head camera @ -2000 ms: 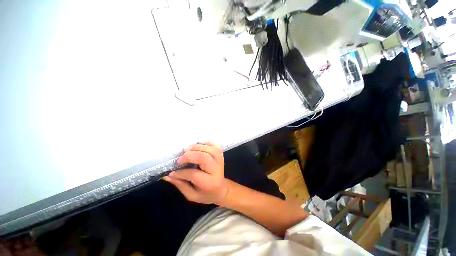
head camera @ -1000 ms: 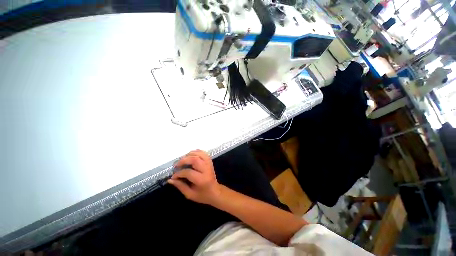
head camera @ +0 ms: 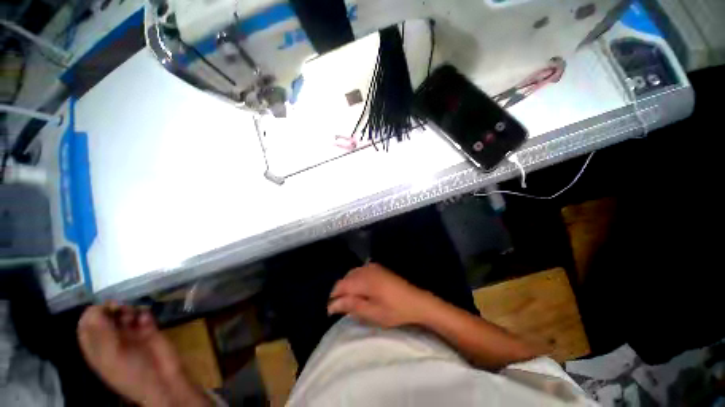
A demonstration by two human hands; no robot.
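My right hand is low in the middle, over black cloth on or near my lap, below the table edge. Its fingers are bent, and I cannot tell if they grip anything. My left hand is at the lower left, blurred, with curled fingers; I cannot tell if it holds something. The white sewing machine head stands at the table's back. A wide black strip hangs over its arm, and a bundle of thin black cords hangs beside the smartphone.
The white table has a printed scale along its front edge. Pink-handled snips lie beyond the phone, whose white cable droops over the edge. A control box is at the right corner. Wooden seats and black cloth are right.
My right hand has left the table edge and moved down to my lap. My left hand has come into view. The view has turned, bringing in the table's left end.
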